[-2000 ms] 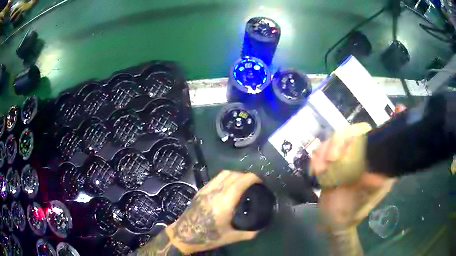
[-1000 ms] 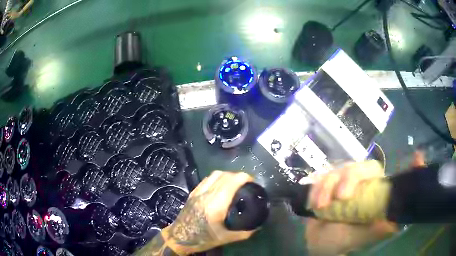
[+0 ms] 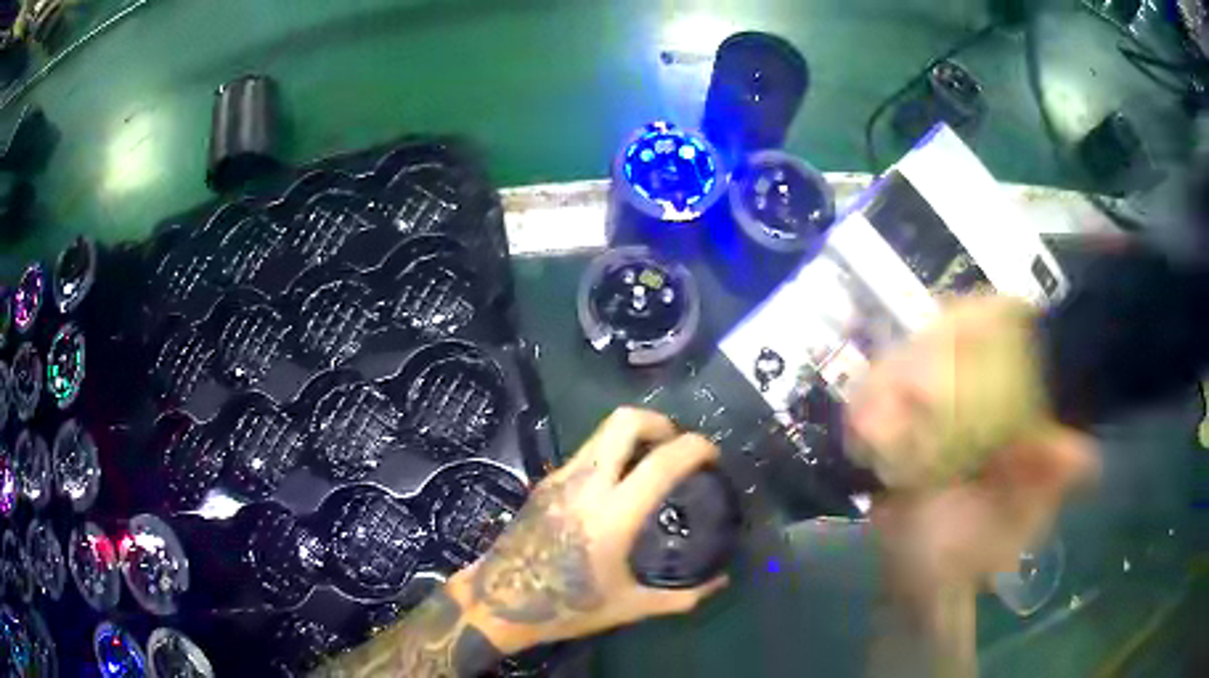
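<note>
My left hand [image 3: 597,536] is wrapped around a black cylindrical unit [image 3: 687,530] on the bench, its dark end facing up. My right hand [image 3: 961,437], blurred, is closed round the pale-wrapped part of a thick black electric screwdriver [image 3: 1127,331], over the lower right part of the screw feeder. The screwdriver's tip is hidden or blurred. The white screw feeder [image 3: 815,311] stands at an angle right of centre. Left of it are a unit glowing blue [image 3: 670,172] and two unlit clear-faced units, one nearer me [image 3: 639,305] and one against the feeder [image 3: 782,201].
A black blister tray [image 3: 298,424] lies left, with rows of clear-faced units [image 3: 77,466] beyond it at the far left. Black cylinders stand or lie on the green belt [image 3: 438,93], behind a pale metal rail [image 3: 557,228]. A clear plastic piece [image 3: 1032,576] lies lower right.
The screwdriver and my right hand have moved from beside the held unit up to the feeder. My left fingers now reach over the unit's top. Cylinders on the belt have shifted left.
</note>
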